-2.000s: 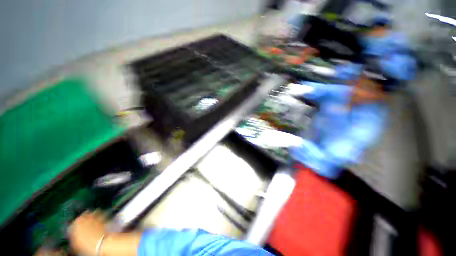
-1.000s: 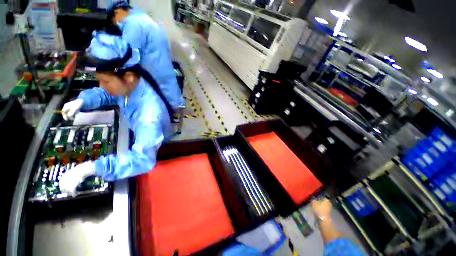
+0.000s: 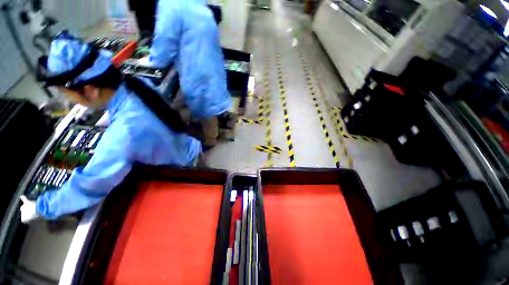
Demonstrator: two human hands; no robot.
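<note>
Two large black totes stand side by side in front of me, the left tote (image 3: 235, 175) and the right tote (image 3: 312, 176). A flat red liner sheet (image 3: 167, 234) lies in the left one and another red liner sheet (image 3: 315, 234) in the right one. Between them is a narrow black container with long silvery strip parts (image 3: 250, 234) in it, over a red bottom. Neither of my hands is in the picture.
At the left a person in blue reaches over circuit boards (image 3: 72, 146) on the conveyor rails (image 3: 78, 245). Another person in blue (image 3: 192, 55) stands behind. Yellow-black tape (image 3: 288, 125) marks the floor. Stacked black totes (image 3: 377, 108) and a black tote with white labels (image 3: 430, 225) are at the right.
My view has turned so the totes are now centred and upright. My hand and blue sleeve have left the picture. The near worker's gloved hand is now at the board's near edge.
</note>
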